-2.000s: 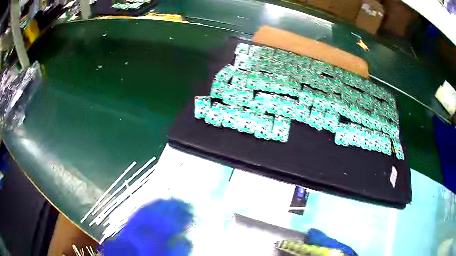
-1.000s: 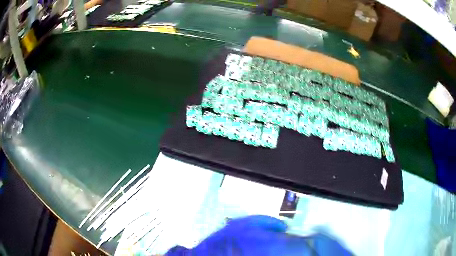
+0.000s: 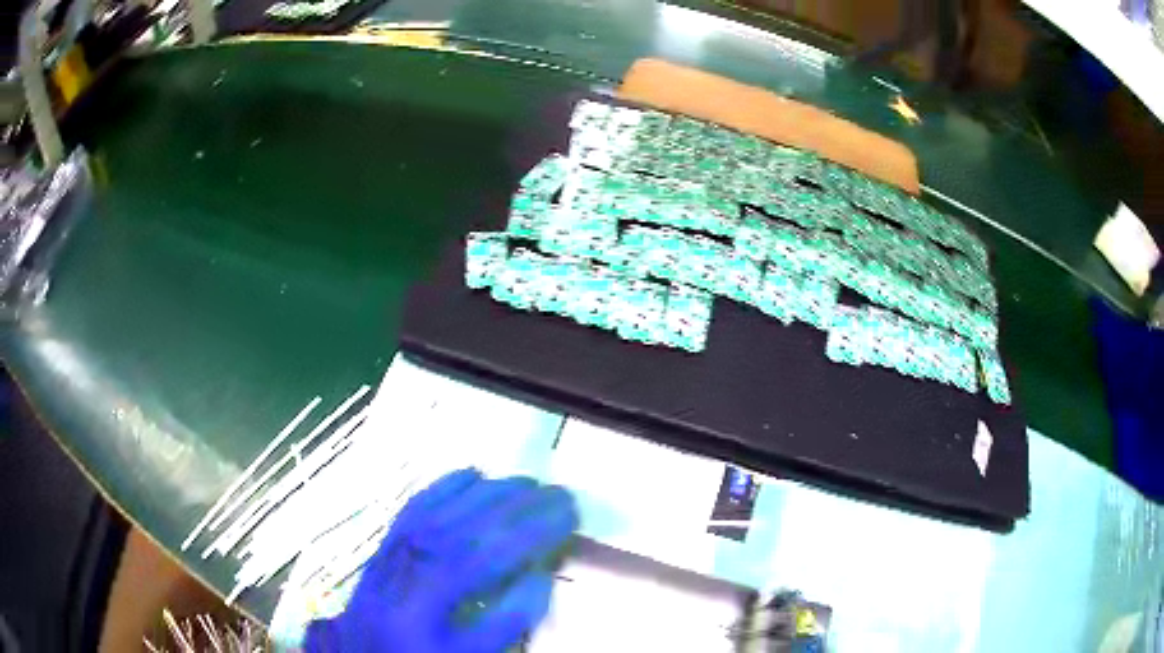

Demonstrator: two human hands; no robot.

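Note:
My left hand (image 3: pixel 453 561), in a blue glove, is at the bottom left of centre, over the plate's left edge. Its fingers lie close together; whether they hold anything is hidden. A silvery-white plate (image 3: pixel 638 606) with a dark edge lies right of it. Part of a circuit board panel (image 3: pixel 807 625) with yellow and dark parts shows at the plate's right end, cut off by the bottom edge. My right hand is not in view. Rows of green-and-white boards (image 3: pixel 766 255) lie on black foam (image 3: pixel 574 370) beyond.
Thin pale edge strips (image 3: pixel 281 491) lie loose at the left. A small dark display (image 3: pixel 737 498) sits before the foam. Pale blue-green sheets (image 3: pixel 894 549) cover the near bench. A brown piece (image 3: pixel 779 117) lies behind the boards; a blue bin (image 3: pixel 1130 396) is at the right.
My left hand has moved from the middle bottom back to the plate's left. My right hand, seen earlier at the bottom with a yellow-topped strip beside it, has left the picture. The view has shifted slightly.

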